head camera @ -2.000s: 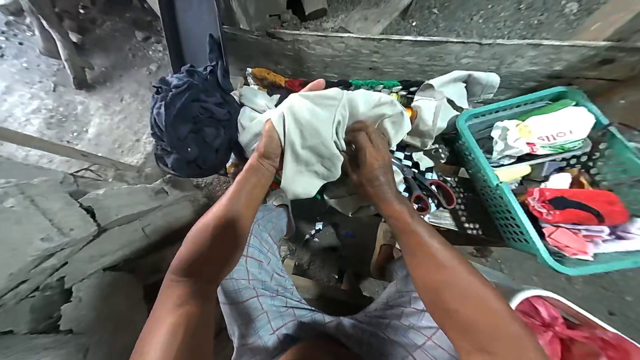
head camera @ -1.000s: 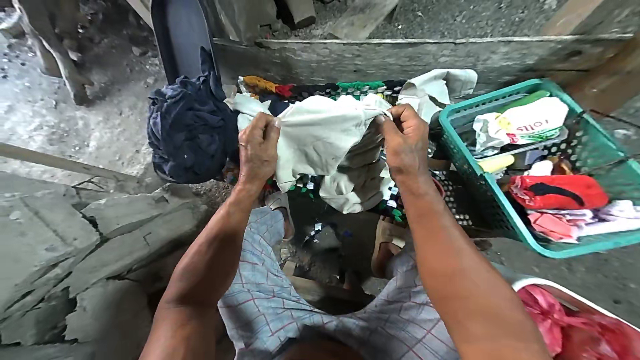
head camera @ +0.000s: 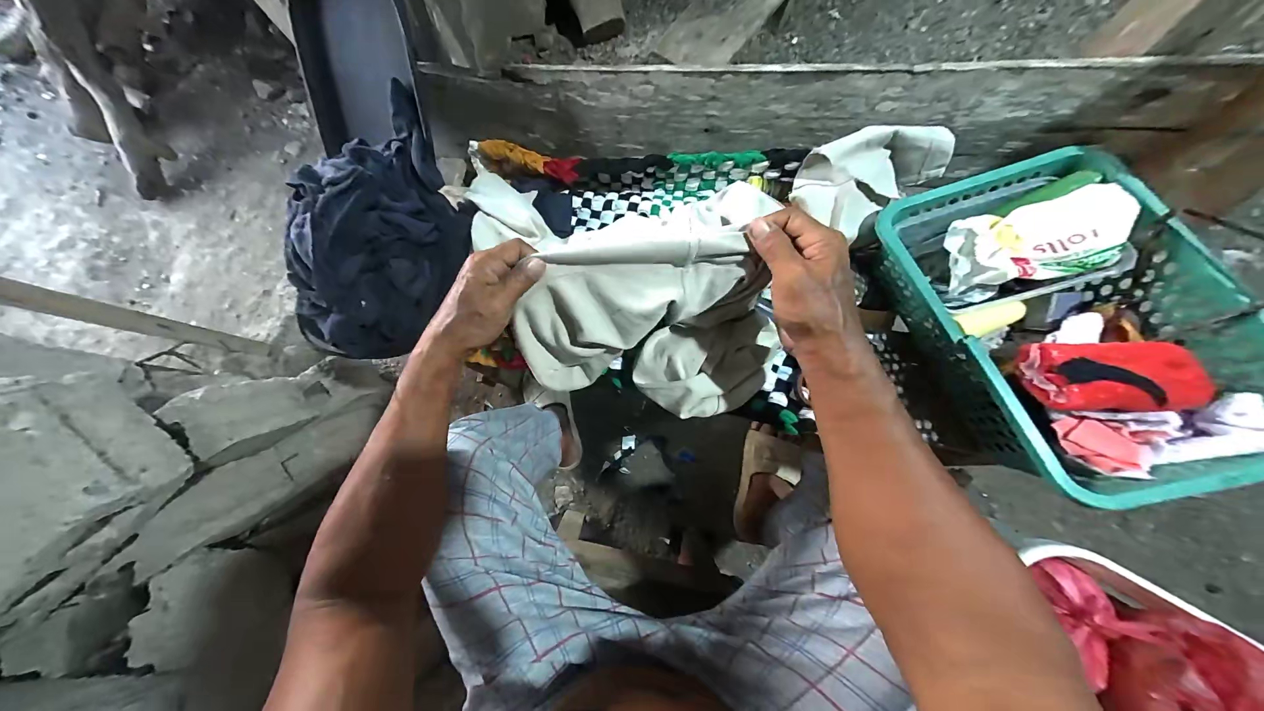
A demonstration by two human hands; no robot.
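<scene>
A pale grey-beige cloth is stretched between my two hands, its lower part hanging in folds. My left hand pinches its upper left edge between thumb and fingers. At the upper right, my right hand grips the same edge. Beneath and behind the cloth lies a woven mat of multicoloured fabric strips, largely covered. Another pale cloth piece rests at the mat's right end. The scissors seen earlier are not visible now.
On the left, dark blue cloth is heaped by a dark upright panel. A green plastic basket with cloths and a plastic bag stands right. A white-rimmed container holds red plastic. A wooden board runs behind the mat.
Two seconds ago the cloth lay bunched over my left hand, with my right hand at its middle. My hands have moved apart, and its top edge is now drawn out between them.
</scene>
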